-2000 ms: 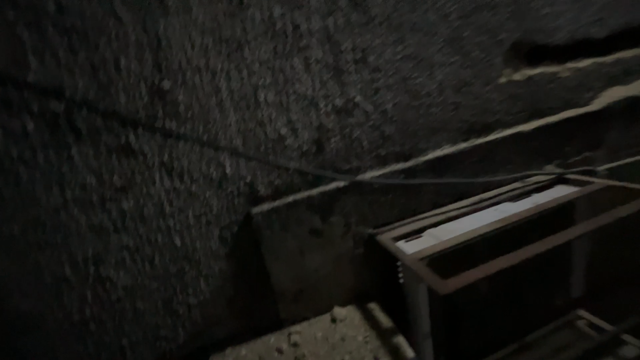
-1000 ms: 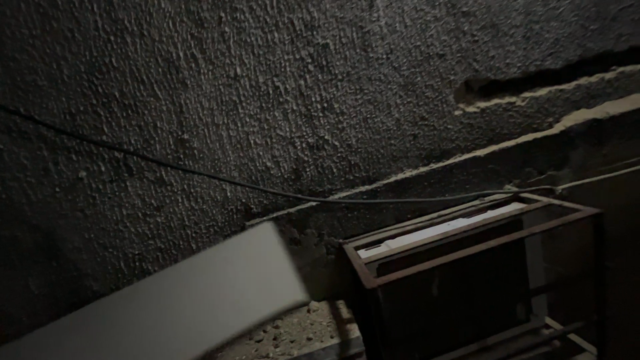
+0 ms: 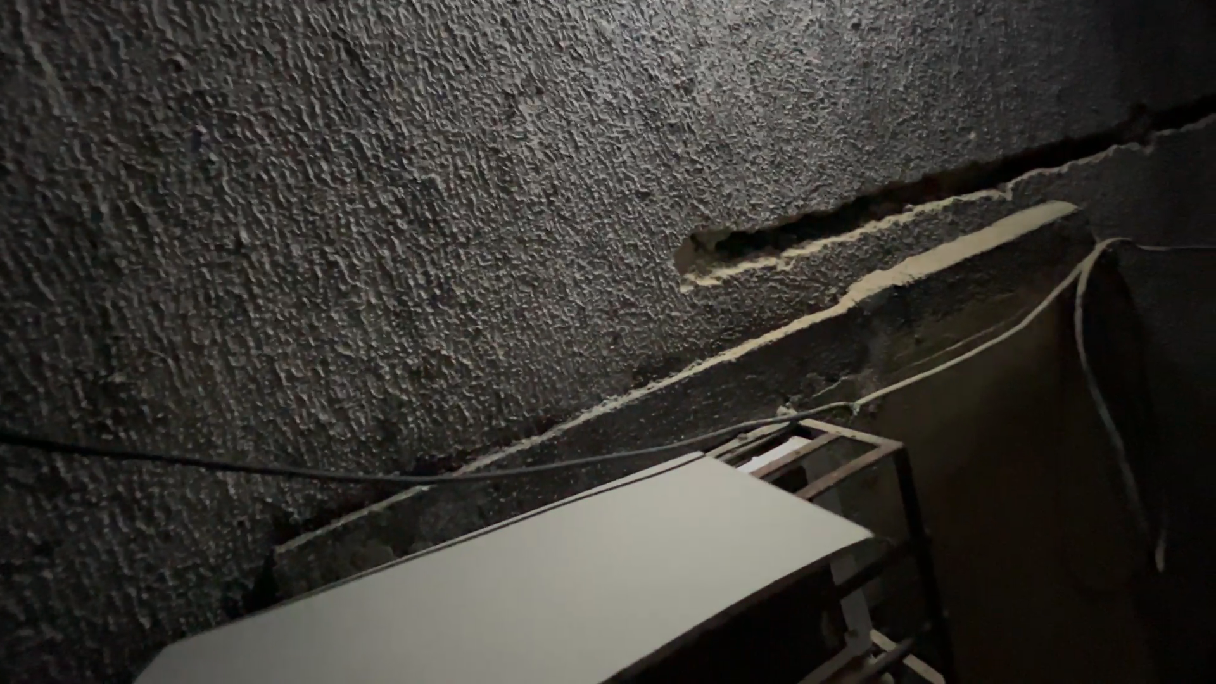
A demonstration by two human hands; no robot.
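Neither my left hand nor my right hand shows in the head view. A flat white panel (image 3: 532,560) runs from the lower left to the lower centre, tilted up toward the right. Its right end lies over part of the top of a dark metal frame (image 3: 860,456). What holds or supports the panel's near end is out of view. Inside the frame a pale strip (image 3: 774,456) shows between the bars.
A rough textured wall (image 3: 427,237) fills the upper view, with a broken slot (image 3: 807,237) and a pale ledge (image 3: 959,252) below it. A dark cable (image 3: 313,472) sags across the wall above the panel. Pale cords (image 3: 1092,351) hang at the right.
The white panel, absent two seconds ago and at the lower left one second ago, now reaches farther right and covers part of the metal frame's top. The view has shifted.
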